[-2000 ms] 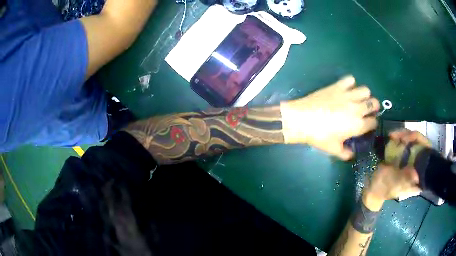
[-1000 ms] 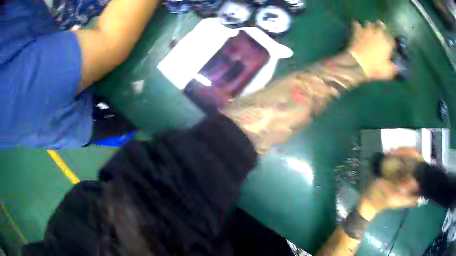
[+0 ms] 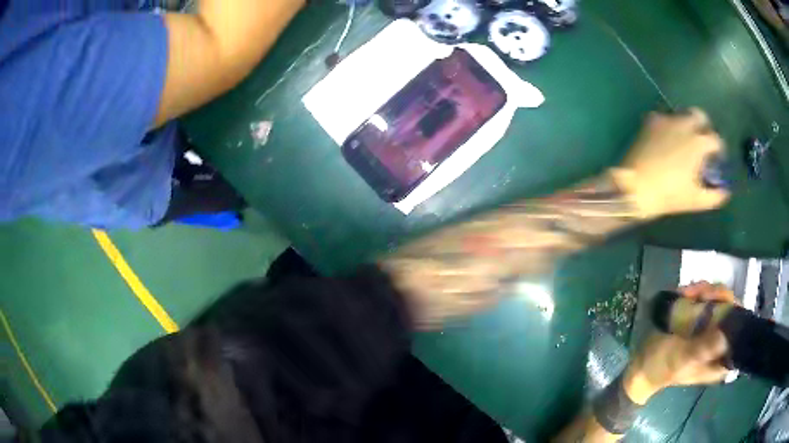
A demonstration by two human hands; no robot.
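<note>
My left hand point(image 3: 676, 166), on a tattooed arm reaching in from the left, is blurred. Its fingers are closed on a small dark round unit point(image 3: 716, 171), only partly visible. My right hand point(image 3: 679, 353), at lower right, grips a thick black electric screwdriver point(image 3: 751, 339) by its tan band. The driver's dark tip points left, over the grey-white screw feeder point(image 3: 655, 264), with nothing seen under it. Another small dark part point(image 3: 756, 157) lies on the green bench to the right of my left hand.
Loose screws point(image 3: 616, 310) lie left of the feeder. A smartphone point(image 3: 424, 125) rests on white paper point(image 3: 368, 78). White-faced round units point(image 3: 519, 36) sit at the top. A neighbour's blue sleeve and bare arm point(image 3: 216, 52) are at upper left.
My left hand moved from beside the driver tip to the bench's far side, then came partway back toward the driver. My right hand keeps its grip on the screwdriver. The camera view has shifted slightly.
</note>
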